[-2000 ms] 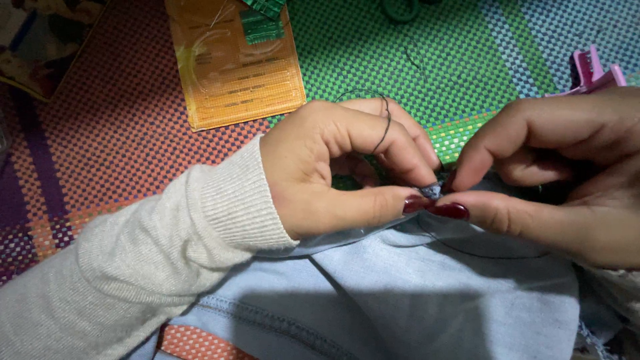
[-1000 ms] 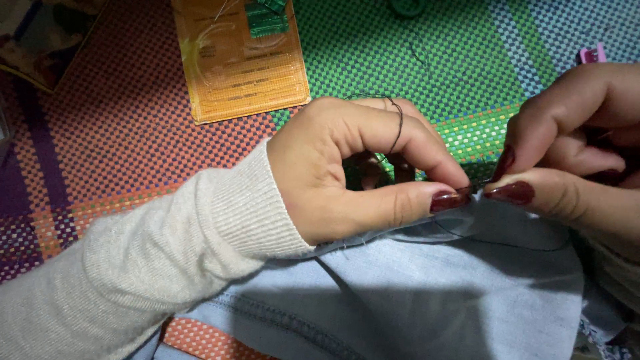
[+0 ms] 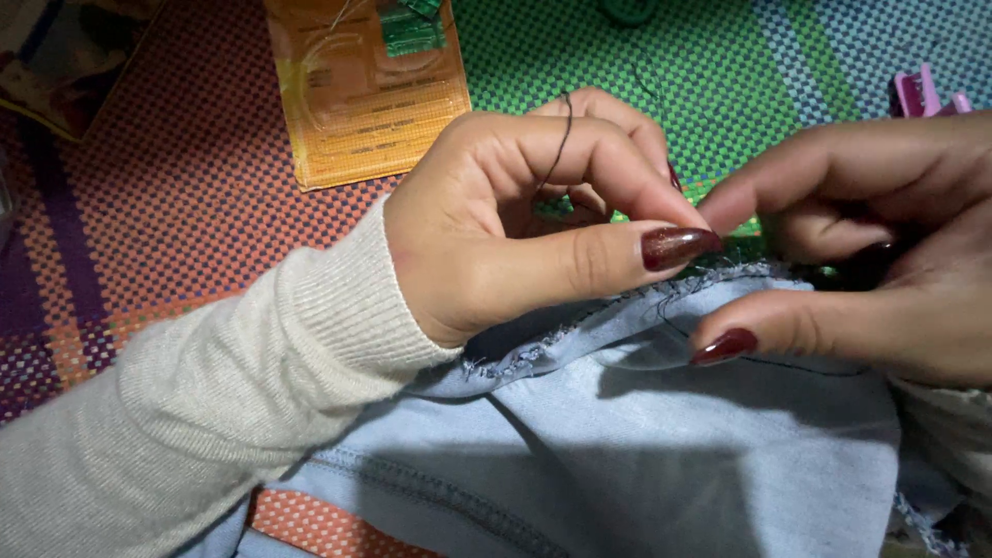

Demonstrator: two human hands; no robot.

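Observation:
Light blue denim cloth (image 3: 659,434) lies under both hands, its frayed edge (image 3: 535,349) running up to the right with dark stitches along it. My left hand (image 3: 542,209) is above that edge, thumb and index fingertips pinched together; what lies between them is too small to make out. A dark thread (image 3: 567,136) loops over its fingers. My right hand (image 3: 852,248) is to the right, thumb and index finger apart, the index fingertip near the left fingertips. More dark thread (image 3: 806,366) trails across the denim under the right thumb. No needle can be made out.
An orange needle packet (image 3: 380,147) with a green foil piece lies at the upper middle on the woven multicoloured cloth (image 3: 178,194). A green round object (image 3: 628,9) is at the top edge, a pink hair clip (image 3: 918,93) at the right, and a dark packet (image 3: 70,62) at the upper left.
My right thumb has come away from the left fingertips and moved down, leaving a gap between thumb and index finger. More of the frayed denim edge shows.

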